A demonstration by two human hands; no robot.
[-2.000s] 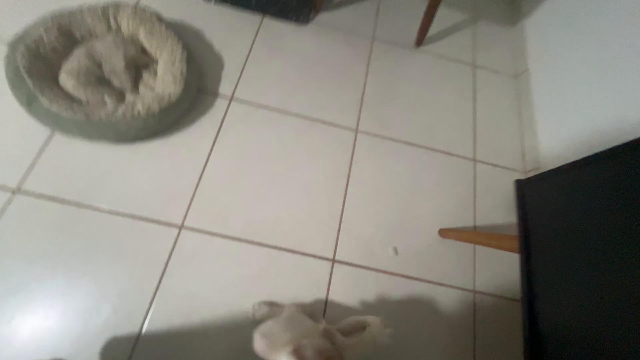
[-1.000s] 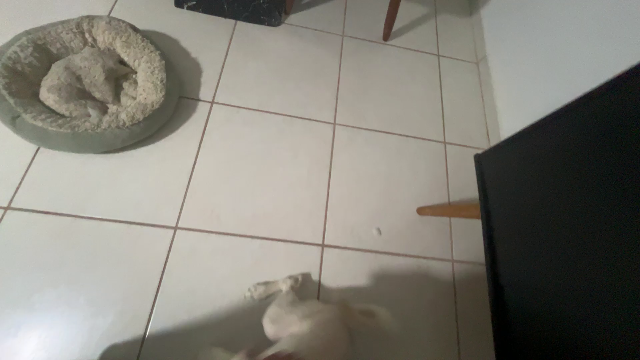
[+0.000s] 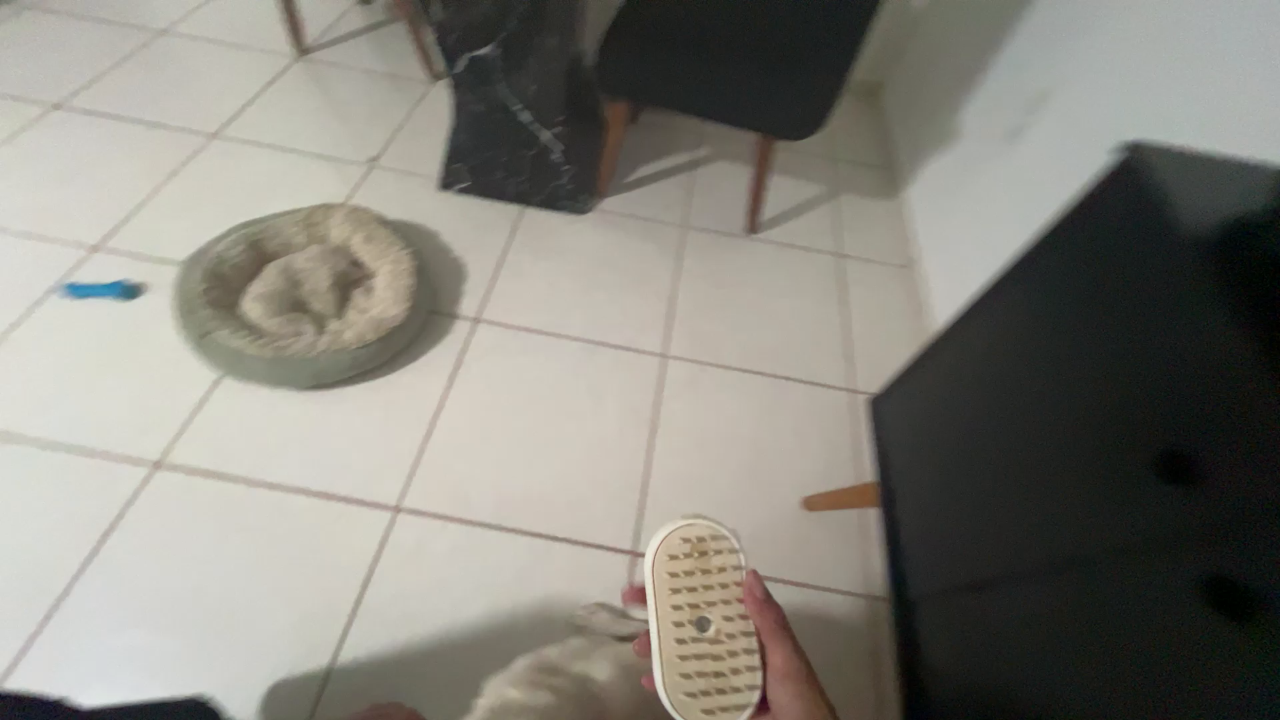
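Note:
My right hand (image 3: 790, 660) holds an oval pet grooming brush (image 3: 705, 620) with a white rim and cream face, its rows of bristles turned toward me. The thumb lies along the brush's right side, and fingertips show at its left. Below and left of the brush is a pale-furred animal (image 3: 570, 680), probably a dog, mostly cut off by the bottom edge and partly hidden by the brush. A sliver of skin at the bottom edge, left of the animal, seems to be my left hand (image 3: 385, 712); its fingers cannot be made out.
A round green pet bed (image 3: 300, 370) with fleece lining rests on the tiled floor, a blue toy (image 3: 103, 290) to its left. Behind stand a black marbled table base (image 3: 520, 110) and a dark chair (image 3: 735, 65). A black cabinet (image 3: 1060, 440) on wooden legs fills the right side.
My right hand with the brush has come into view, over where the animal lies. The view has shifted, now showing the blue toy and more of the chair.

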